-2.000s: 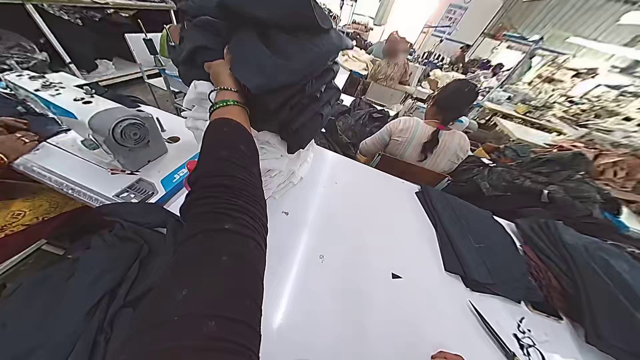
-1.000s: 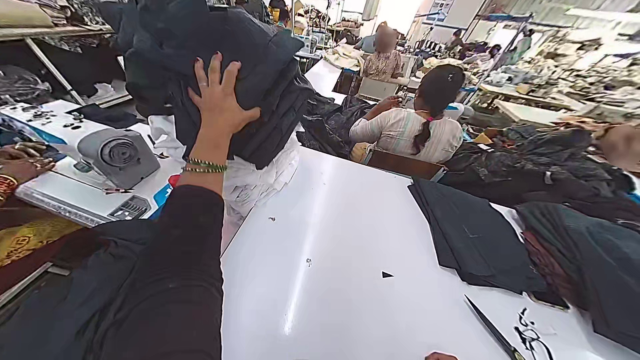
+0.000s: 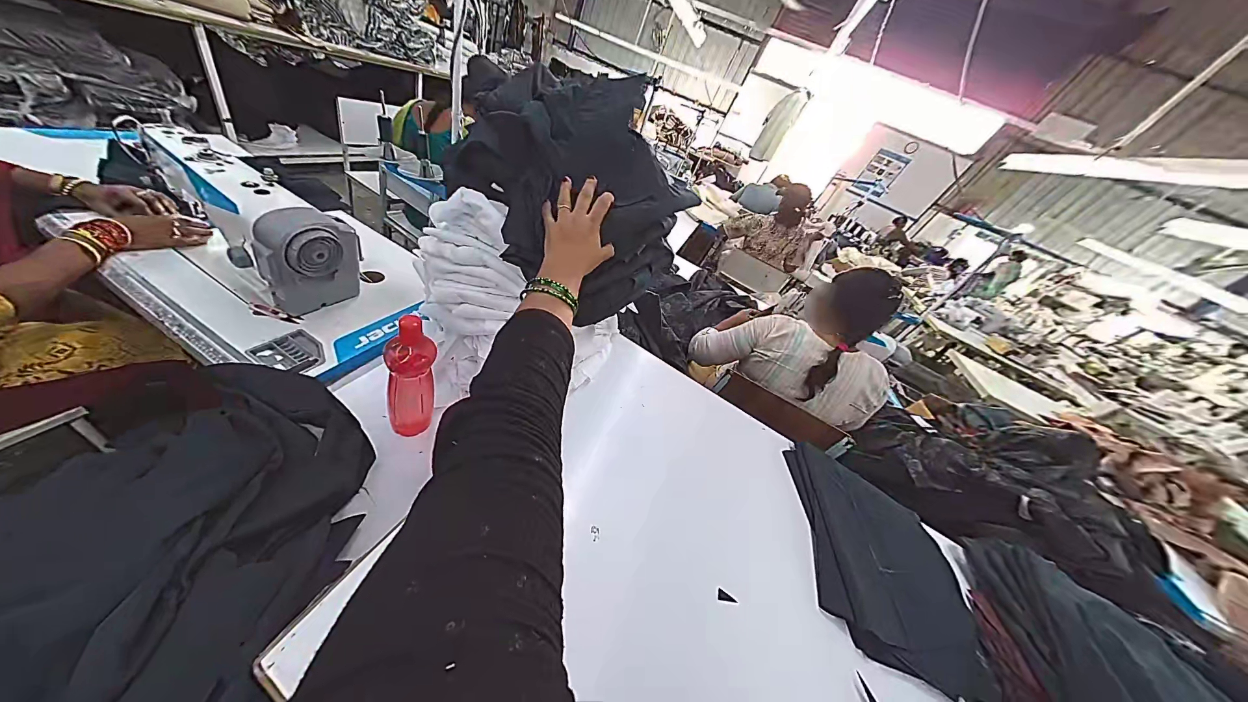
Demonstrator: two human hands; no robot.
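Note:
My left hand [image 3: 575,234], with a ring and green bangles, lies with spread fingers against the side of a tall pile of dark folded cloth [image 3: 595,127]. Under and beside that pile are stacked white cloth pieces [image 3: 468,263]. A red plastic bottle [image 3: 410,380] stands on the white table [image 3: 663,487], left of my sleeve. Dark folded garments [image 3: 877,556] lie along the table's right side. A small dark triangular scrap [image 3: 726,595] is on the tabletop. My right hand is out of view.
At left, a co-worker's hands [image 3: 146,219] rest by an industrial sewing machine [image 3: 302,253]. Dark fabric [image 3: 175,526] drapes at lower left. A seated person [image 3: 809,351] is beyond the table, near heaped dark garments [image 3: 994,487]. More workers and cloth heaps are farther back.
My left hand, earlier higher up and gripping near the top of the dark pile, now lies flat against its side. The view has shifted up and left, and the red bottle shows fully.

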